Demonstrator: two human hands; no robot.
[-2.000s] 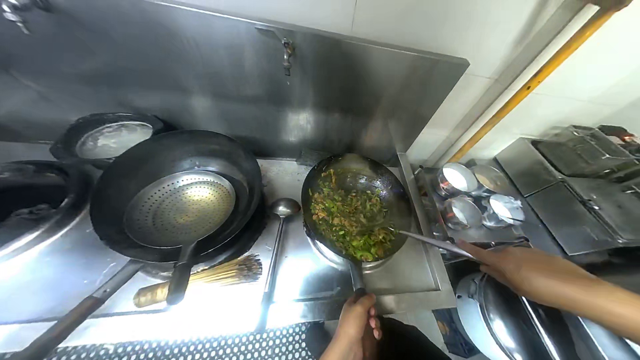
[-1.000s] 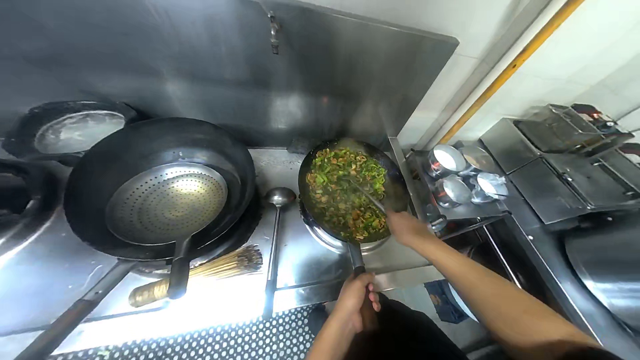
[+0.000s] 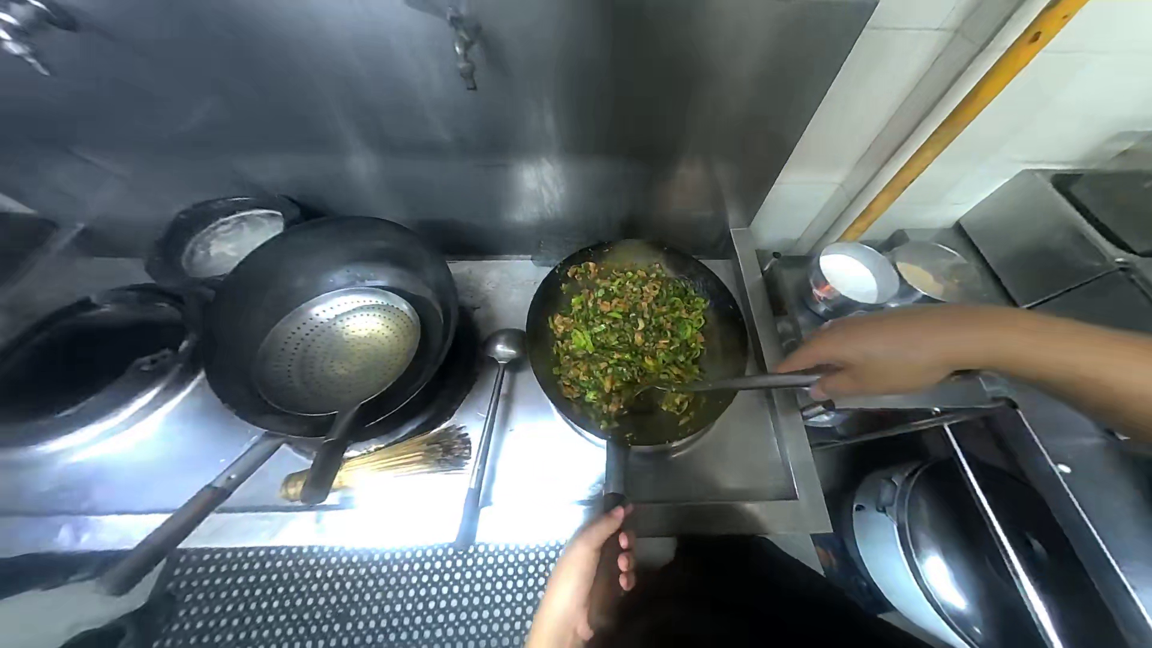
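My left hand is closed round the handle of a black wok on the stove, at the lower middle of the view. Chopped green and brown food fills much of the wok. From the right, my right hand grips the handle of a metal cooking utensil. The utensil's working end is down in the food at the lower part of the wok, so its shape is largely hidden.
Left of the wok lie a steel ladle and a bamboo brush. Farther left, a perforated strainer rests in a larger wok. Seasoning containers stand at the right. A faucet is mounted on the steel backsplash.
My right hand has drawn back to the right from over the wok, where it was one second ago, still with the utensil. The food has shifted in the wok. My left hand stays on the handle.
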